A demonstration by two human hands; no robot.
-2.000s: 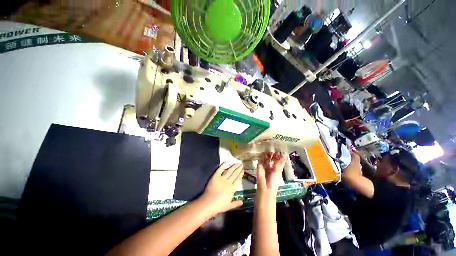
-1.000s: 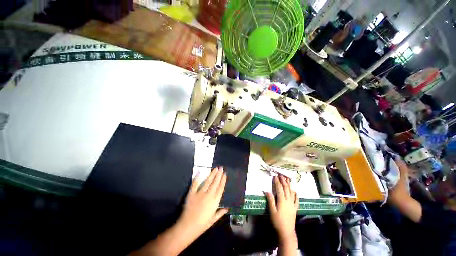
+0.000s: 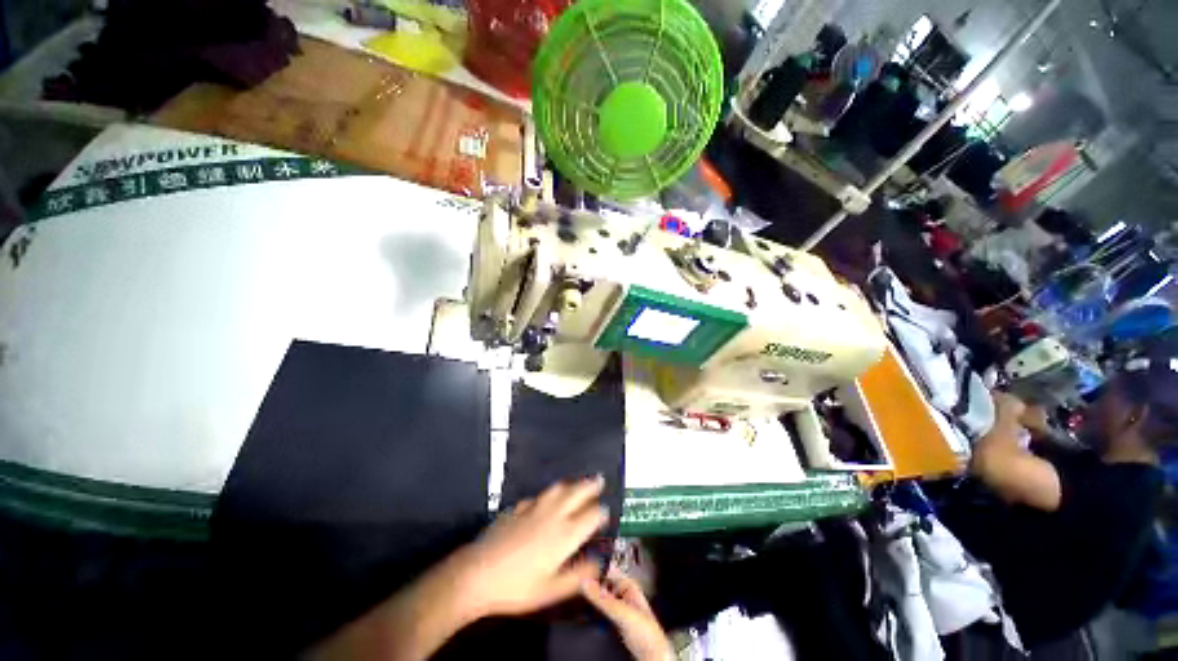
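The large black fabric panel [image 3: 368,433] lies flat on the white table, left of the needle area, and hangs over the front edge. A smaller black piece [image 3: 565,433] lies right of it on the machine bed, its near end towards my lap. My left hand [image 3: 536,549] lies palm down on the small piece near the table edge, fingers slightly spread. My right hand [image 3: 629,620] is beside it, low in the picture, fingertips at the piece's near right edge; its grip is unclear. Red-handled snips [image 3: 702,421] lie on the bed under the machine head [image 3: 788,336].
A green fan [image 3: 630,119] stands above the machine head. Behind the table are a brown cardboard box [image 3: 375,116], a red plastic bag [image 3: 510,45] and dark maroon cloth [image 3: 168,52]. Pale garments [image 3: 930,562] hang at the right. A person [image 3: 1098,517] works at the far right.
Both hands have moved down towards my lap. My right hand has left the snips' area and come in beside my left. The small piece reaches further over the front edge. The large panel stays left of the needle.
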